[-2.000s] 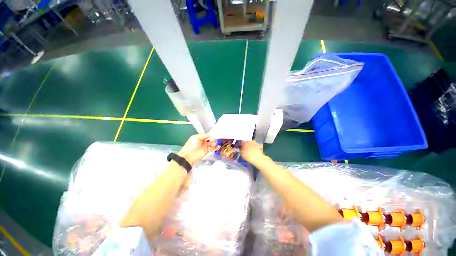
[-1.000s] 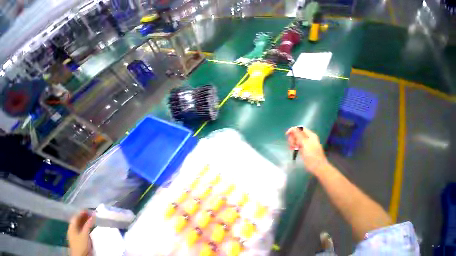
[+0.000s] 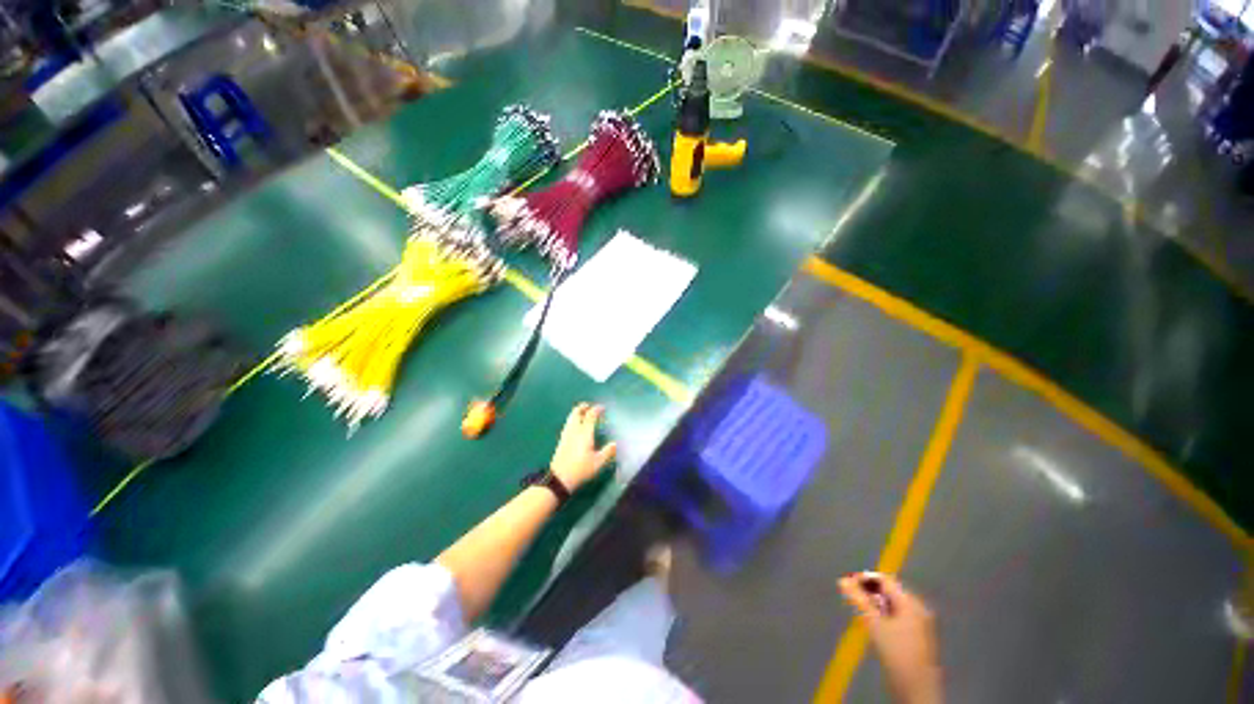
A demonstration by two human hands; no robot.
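Observation:
White sheets point(image 3: 615, 305) lie on the green bench mat. My left hand point(image 3: 585, 447), with a dark wristband, is over the bench's near edge, empty, its fingers apart, just short of the sheets. My right hand point(image 3: 894, 619) is out over the floor at the lower right, fingers closed on a small dark thing, the pen point(image 3: 871, 589), mostly hidden and blurred. A black cable assembly point(image 3: 523, 355) lies left of the sheets, its orange connector point(image 3: 479, 418) towards me.
Yellow point(image 3: 392, 319), green point(image 3: 488, 172) and maroon point(image 3: 585, 190) wire bundles lie on the mat. A yellow heat gun point(image 3: 690, 154) and small fan point(image 3: 729, 69) stand behind. Black bundle point(image 3: 138, 378), blue bin point(image 3: 48, 502) and clear bag point(image 3: 103, 646) are left. A blue stool point(image 3: 754, 454) is beside the bench.
The view has swung from the bagged orange parts and blue bin to the wire bundles and sheets. My left hand has left the white things by the post and is now empty near the sheets.

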